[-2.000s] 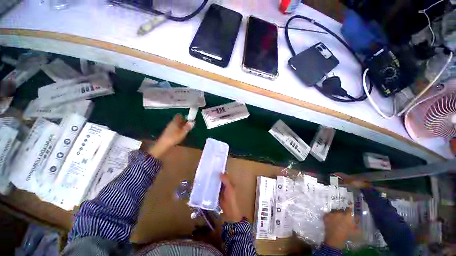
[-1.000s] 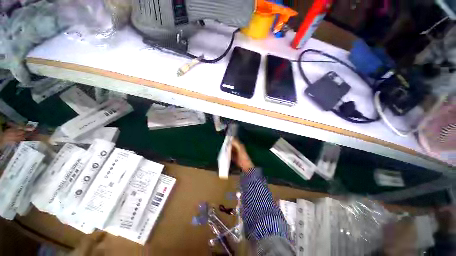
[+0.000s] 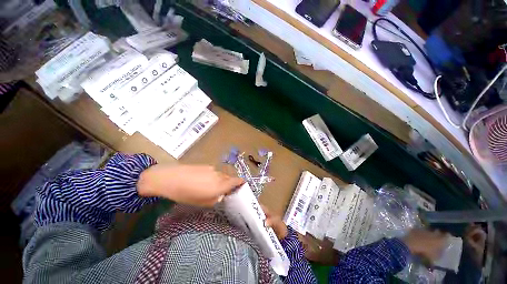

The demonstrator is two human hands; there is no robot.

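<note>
A slim white retail box with black print is held low in front of me, tilted down to the right. My left hand has its fingers on the upper end of the box. My right hand grips its right side, partly hidden behind it. Just beyond the box, a small heap of thin clear and silver accessories lies on the brown bench, with small blue-violet squares beside it.
Overlapping white boxes lie at upper left. More boxes stand at right by crumpled film and a co-worker's hand. Loose boxes lie on the green belt. A large brown carton is at left.
The view has turned and shifted. The box has come from over the belt to close before me. My left hand is now on its upper end, and my right hand is nearer my body.
</note>
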